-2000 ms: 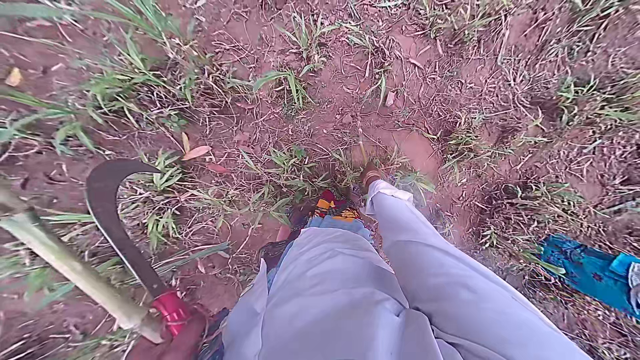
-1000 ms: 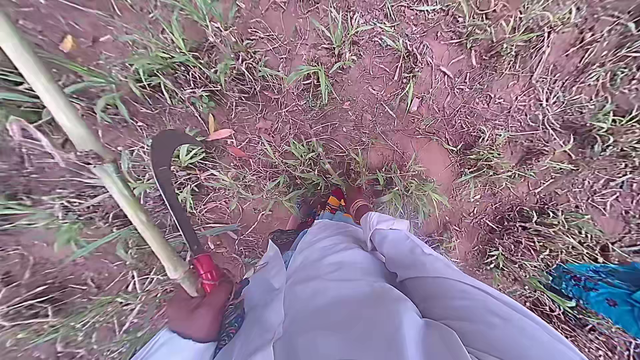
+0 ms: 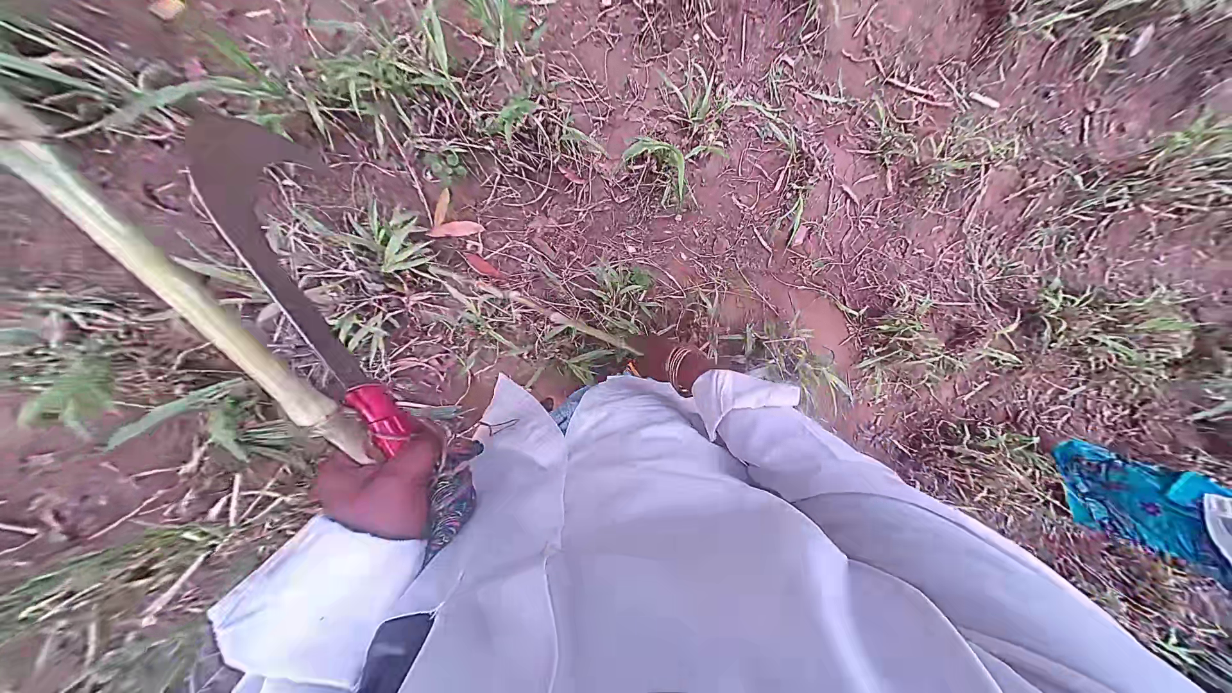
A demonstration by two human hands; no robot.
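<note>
At the left, my left hand (image 3: 380, 486) is closed around the red handle (image 3: 383, 414) of a sickle and the lower end of a thick, pale green stalk (image 3: 183, 294). The sickle's dark curved blade (image 3: 279, 269) points up and away, beside the stalk; its hooked tip is blurred. My right hand (image 3: 664, 361), with bangles at the wrist, is low in front of my white garment. A thin stem (image 3: 577, 327) runs up to its fingers, which are partly hidden, so its grip is unclear.
Muddy reddish ground (image 3: 731, 250) with grass tufts and dry roots lies all around. Shallow muddy water (image 3: 813, 313) sits just beyond my right hand. Teal patterned cloth (image 3: 1136, 500) with a white edge lies at the right. Fallen reddish leaves (image 3: 455, 229) are near the blade.
My left hand with the sickle and thick stalk has come further into view from the lower left edge. A thin stem now shows at my right hand.
</note>
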